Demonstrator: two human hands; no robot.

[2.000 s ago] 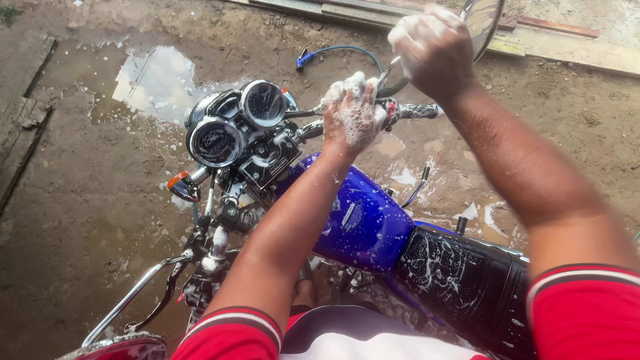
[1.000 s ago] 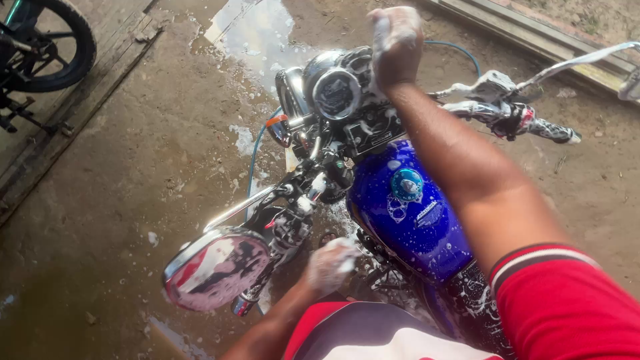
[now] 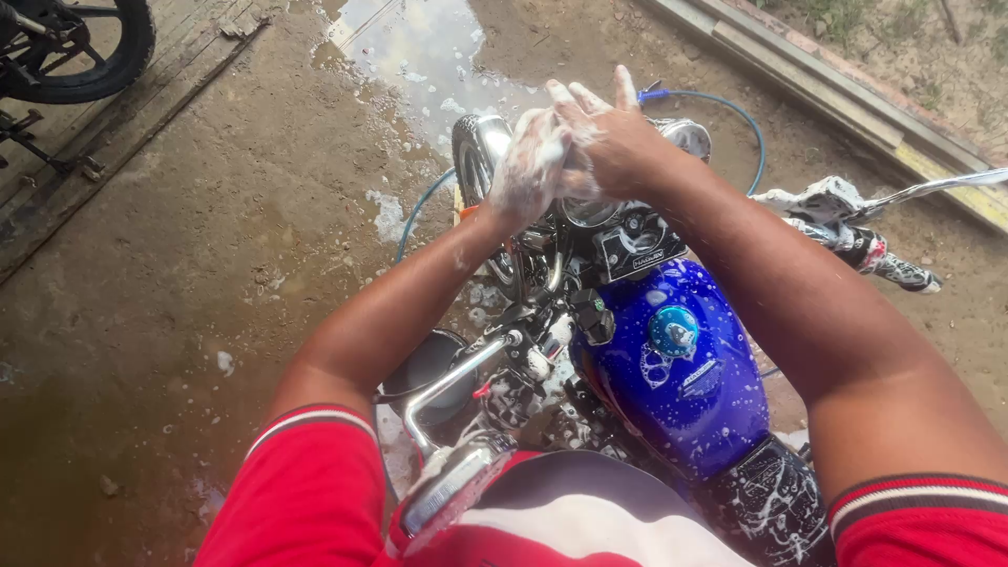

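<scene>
Both of my hands are covered in white suds and meet above the motorcycle's gauges. My left hand presses against the palm side of my right hand, whose fingers are spread. Whether something lies between them is hidden. Below them are the blue fuel tank with foam drops, its turquoise fuel cap and the foam-streaked black seat. The front wheel shows behind my left hand. To the right, the handlebar grip is foamy; a chrome mirror is close to my torso.
A blue hose curves over the muddy ground beyond the motorcycle. A puddle with suds lies ahead. Wooden boards edge the right side. Another motorcycle's wheel stands on planks at upper left.
My left hand has risen from low beside the tank to meet my right hand above the gauges. Two seconds ago, my left hand was on the right handlebar, with my right hand by the mirror.
</scene>
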